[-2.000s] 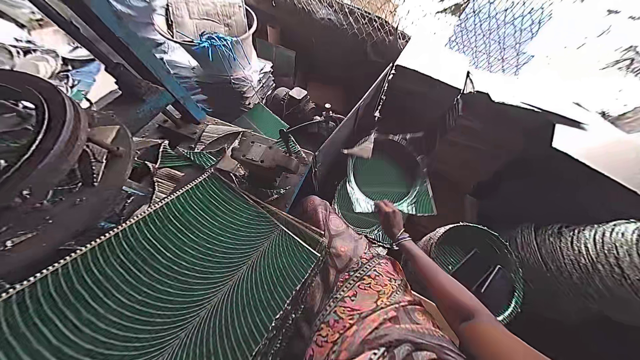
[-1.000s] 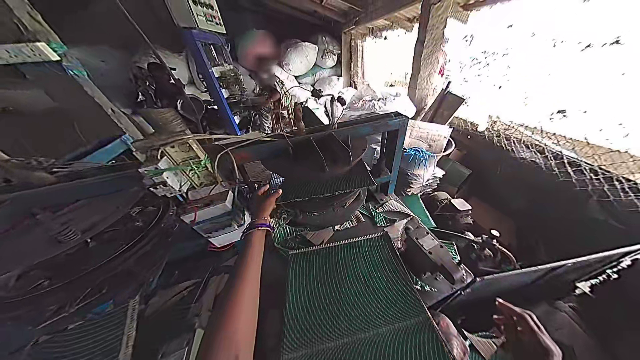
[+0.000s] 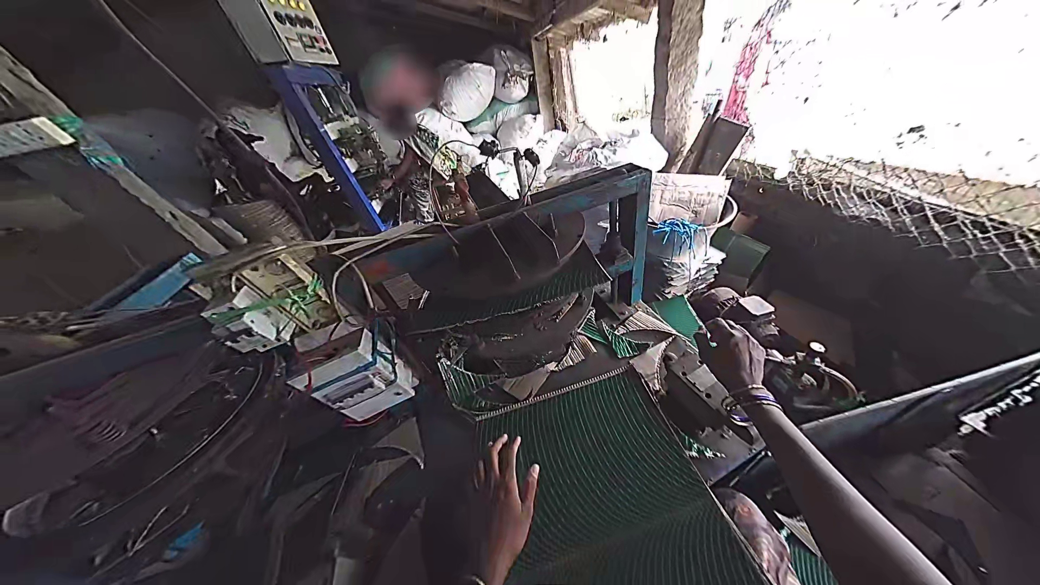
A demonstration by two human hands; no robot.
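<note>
A long green ribbed sheet (image 3: 601,471) runs from the bottom of the view up to a blue metal machine frame (image 3: 638,236). My left hand (image 3: 505,504) is at the sheet's left edge, fingers spread and holding nothing that shows. Up to the right, my right hand (image 3: 735,353), with bangles at its wrist, is closed by a metal part of the machine (image 3: 699,386); whether it grips something there is hidden. Under the frame, a dark round plate (image 3: 520,252) sits above another piece of green sheet, with curved green offcuts (image 3: 621,337) around it.
Electrical boxes with wires (image 3: 357,378) sit left of the sheet. A person (image 3: 418,175) is behind the frame near white sacks (image 3: 467,91). A bucket with blue ties (image 3: 686,231) stands back right, near wire mesh (image 3: 902,199). A motor-like unit (image 3: 812,374) lies beyond my right hand.
My left hand has come back from the machine's left side to the sheet's edge. My right hand has moved forward to the metal part. Since the oldest frame the view has swung left.
</note>
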